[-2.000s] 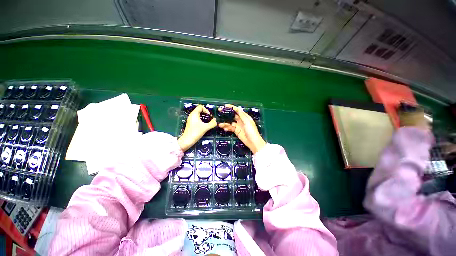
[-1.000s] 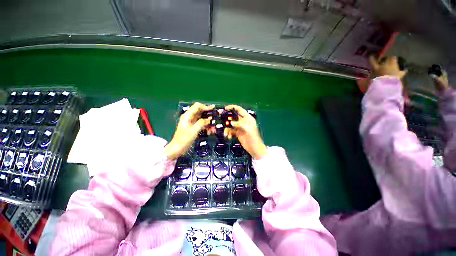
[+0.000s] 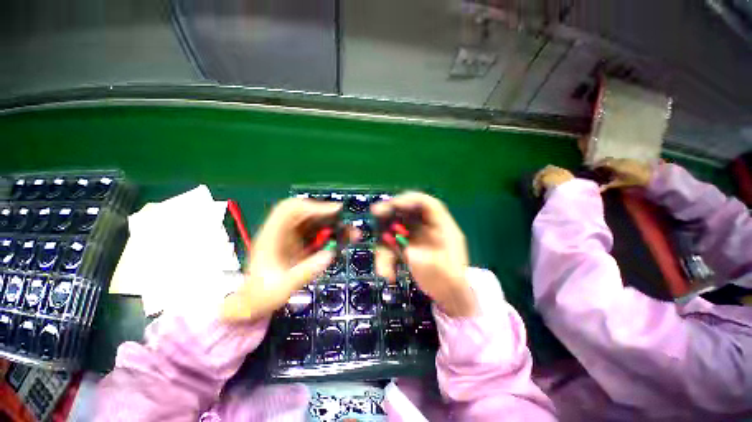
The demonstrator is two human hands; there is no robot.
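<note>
My left hand holds a small dark watch unit between its fingers, above the clear tray. My right hand holds another dark watch unit beside it. Both units show small red and green lights and are blurred; their faces are partly hidden by my fingers. Below my hands lies the clear blister tray, its pockets holding round black units. The hands hide part of its upper rows.
Stacked clear trays with black units stand at far left. White paper sheets and a red pen lie beside them, with a calculator at bottom left. At right, a person in pink handles a pale board near a red-orange strip.
My hands have risen towards the camera with the units, which now show red and green lights. The neighbour's hands have moved lower and left, and the pale board is now upright beside them.
</note>
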